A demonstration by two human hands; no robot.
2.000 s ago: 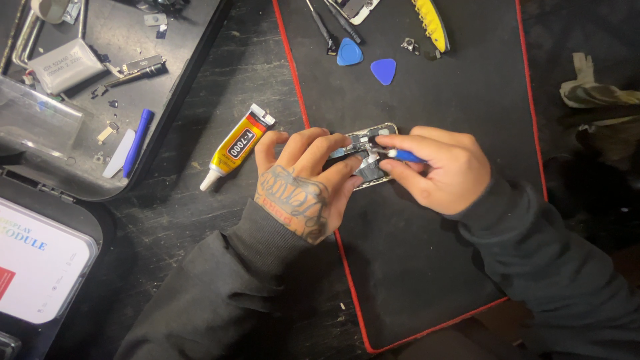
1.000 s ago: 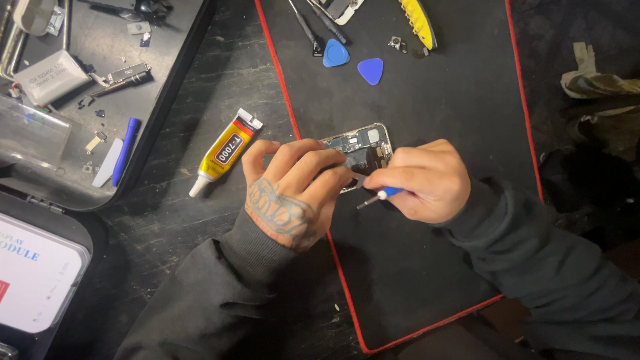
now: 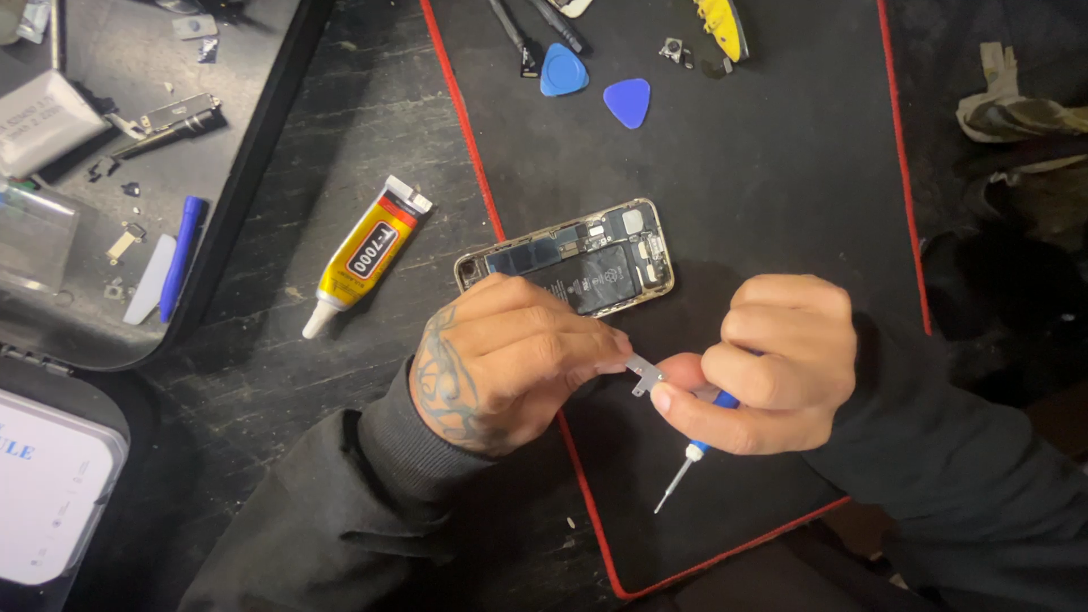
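Note:
A small silver metal bracket point(image 3: 644, 374) is pinched between the fingertips of both my hands, just below an opened smartphone point(image 3: 595, 255). My left hand point(image 3: 518, 361) grips the bracket's left end and covers part of the phone's lower edge. My right hand point(image 3: 765, 374) holds the other end with thumb and finger, and a blue-handled screwdriver point(image 3: 699, 449) is tucked in the same hand, its tip pointing down and left. The phone's battery and inner parts face up, and it lies across the mat's red left edge.
A yellow T-7000 glue tube point(image 3: 367, 246) lies left of the black mat point(image 3: 748, 212). Two blue opening picks point(image 3: 627, 104) and a yellow tool point(image 3: 722, 25) are near the top. A tray point(image 3: 246, 144) of small parts stands at the left, above a white box point(image 3: 55, 493).
Both hands have moved off the phone toward its lower right, and the bracket now shows between them. More of the phone's inside is uncovered.

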